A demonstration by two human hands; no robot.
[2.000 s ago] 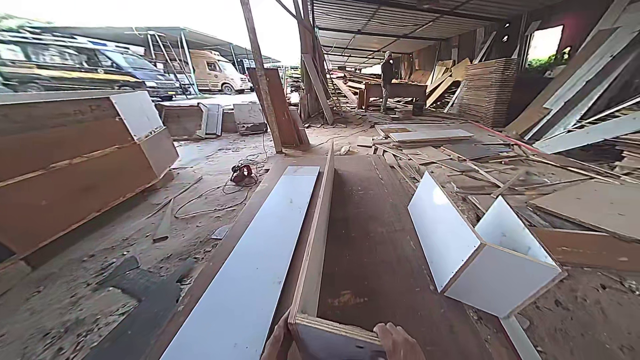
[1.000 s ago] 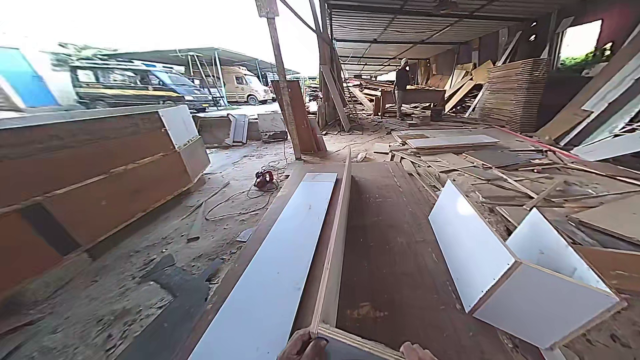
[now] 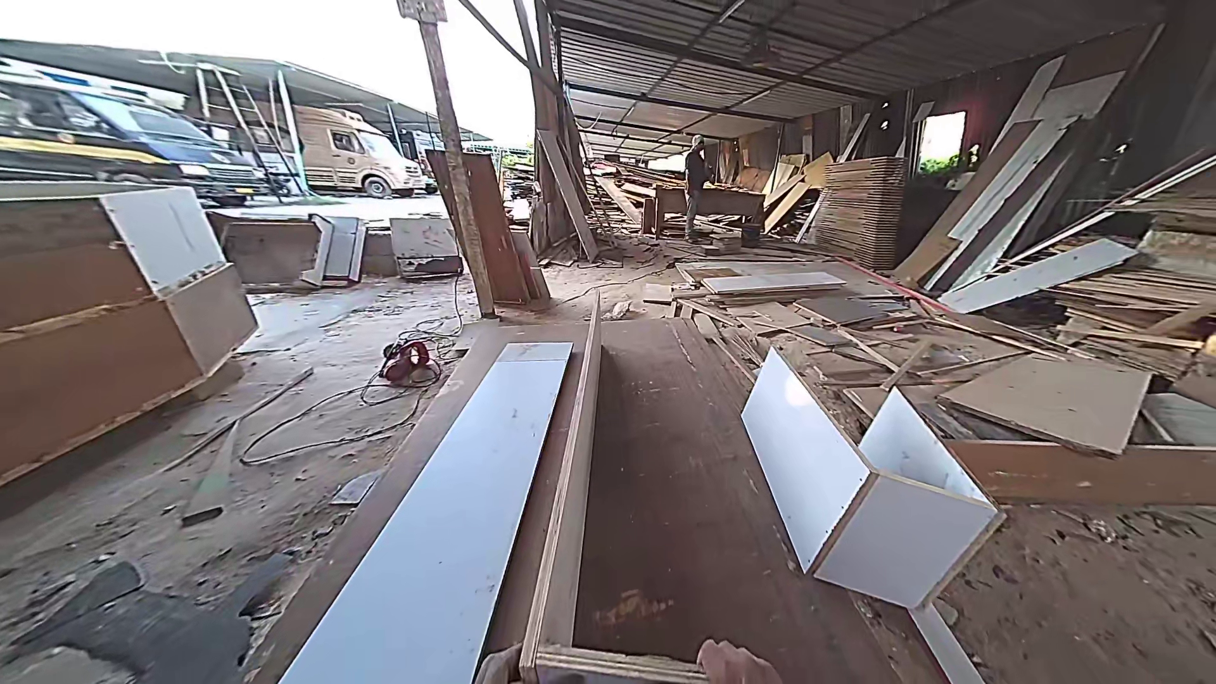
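At the bottom edge, my left hand (image 3: 500,666) is partly cut off, against the near corner of a plywood frame; its grip is mostly hidden. My right hand (image 3: 733,662) is closed on the short near plywood piece (image 3: 617,662). From the corner a long plywood board on edge (image 3: 570,475) runs away across a brown wooden panel (image 3: 684,456). Left of that board lies a long white laminated board (image 3: 456,513). To the right stands a white open box of laminated panels (image 3: 898,522), partly over the panel's right edge.
A red corded power tool (image 3: 409,364) lies on the dirt at left, its cable looped. Large brown cabinets (image 3: 104,351) stand far left. A wooden post (image 3: 459,171) rises beyond the panel. Scrap boards (image 3: 1050,399) cover the right ground. A person (image 3: 695,187) stands farther back.
The near end of the plywood frame and both hands now sit lower in view, with less of the hands showing. The view has shifted.
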